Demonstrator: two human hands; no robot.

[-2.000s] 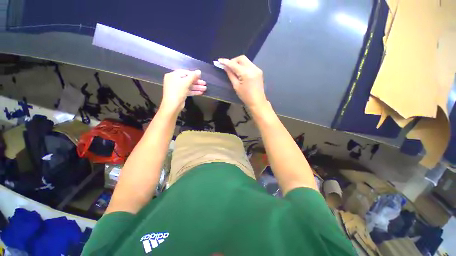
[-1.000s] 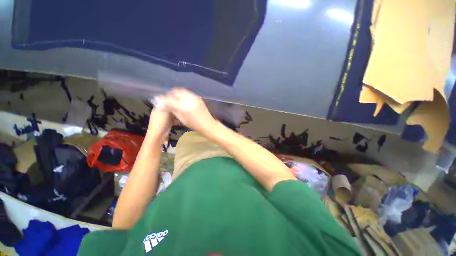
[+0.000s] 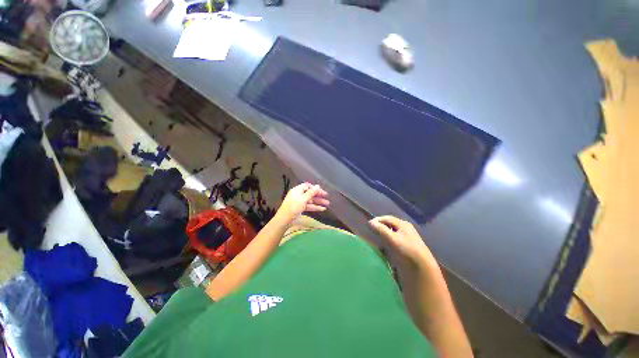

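The dark navy fabric (image 3: 392, 126) lies flat on the grey table, with thin white chalk lines near its edges. A faint, see-through strip, likely the clear ruler (image 3: 308, 161), runs along the table's near edge. My left hand (image 3: 306, 199) is by this edge, near the strip's right part, its fingers bent; whether it grips the strip is unclear. My right hand (image 3: 396, 234) is at the near edge, right of my left hand and just below the fabric's near corner. Its fingers are curled, and the frame does not show whether they hold the chalk.
A silvery lump, likely the pattern weight (image 3: 397, 52), sits beyond the fabric. A white printed sheet (image 3: 203, 40) lies at the far left under yellow and black tape (image 3: 208, 7). Tan card patterns (image 3: 616, 189) cover the right end. A red bag (image 3: 221, 234) is below the table.
The view has swung, now showing the whole fabric and the table's far left. My hands, together a second ago, are apart. The ruler strip has left the fabric's edge for the table's edge.
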